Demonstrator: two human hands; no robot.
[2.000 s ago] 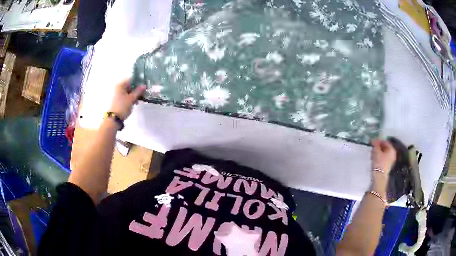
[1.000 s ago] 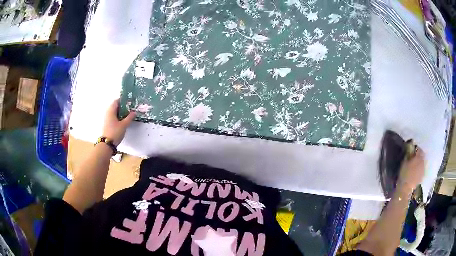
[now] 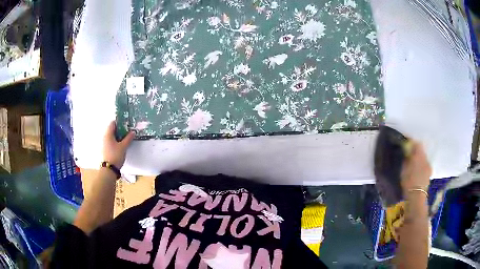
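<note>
A green floral garment (image 3: 252, 79) lies flat on the white pressing table (image 3: 252, 160), its dark lower edge towards me. A small white paper tag (image 3: 135, 85) lies on its left side. My left hand (image 3: 117, 144) is at the garment's lower left corner, thumb and fingers on the cloth edge. My right hand (image 3: 417, 167) is closed around the steam iron (image 3: 388, 163), slightly blurred. The iron's dark tip is at the garment's lower right corner; whether it touches the cloth is hard to tell.
Striped strips (image 3: 439, 26) lie at the table's far right. A blue basket (image 3: 60, 152) stands at the left, another (image 3: 377, 231) below right. A brown carton (image 3: 134, 194) is under the near left edge. A pale hose (image 3: 457, 181) runs at the right.
My right hand let go of the garment's right corner, took hold of the iron and moved it left to that corner. My left hand stays at the left corner. The tag came into clear view.
</note>
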